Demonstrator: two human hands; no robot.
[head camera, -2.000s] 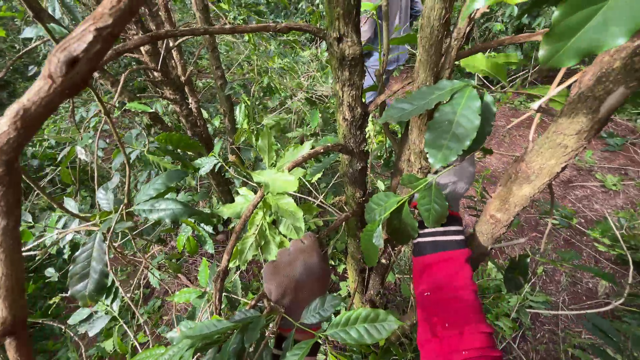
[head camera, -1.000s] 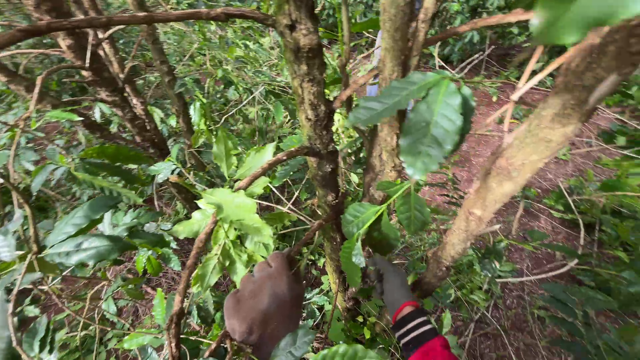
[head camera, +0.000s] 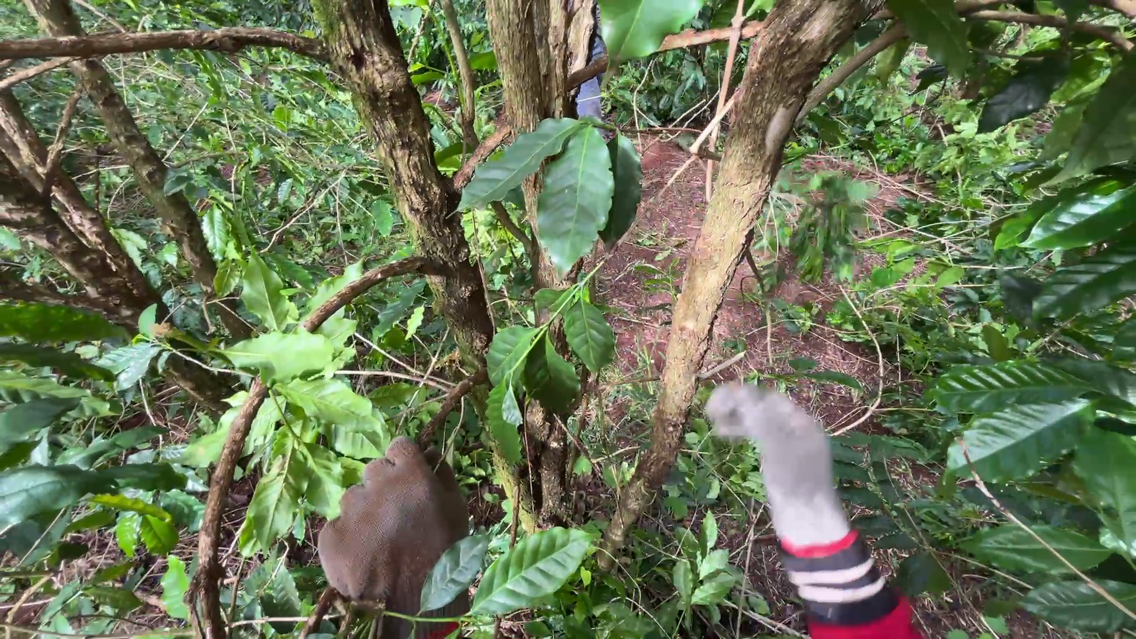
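Observation:
My left hand (head camera: 395, 528), in a brown knit glove, is closed around a thin branch (head camera: 451, 406) that runs down from a mossy trunk (head camera: 413, 160). Light green leaves (head camera: 306, 399) hang just left of it, and a broad leaf (head camera: 532, 568) lies to its lower right. My right hand (head camera: 785, 448), in a grey glove below a red, black and white striped cuff, is blurred by motion, right of the leaning trunk (head camera: 710, 275). Its fingers look curled, but whether they hold anything cannot be told. A blurred leafy sprig (head camera: 830, 222) appears above it, apart from the hand.
Dark glossy leaves (head camera: 1021, 408) crowd the right side. A curved bare branch (head camera: 232, 453) rises at the left, and another branch (head camera: 160, 42) crosses the upper left. Behind the middle trunks, part of a person (head camera: 589, 93) shows. Reddish soil (head camera: 652, 222) lies between the trunks.
My right hand has moved from beside the base of the middle trunks out to the right, past the leaning trunk. The blurred sprig now shows above it. My left hand stays low by the light green leaves.

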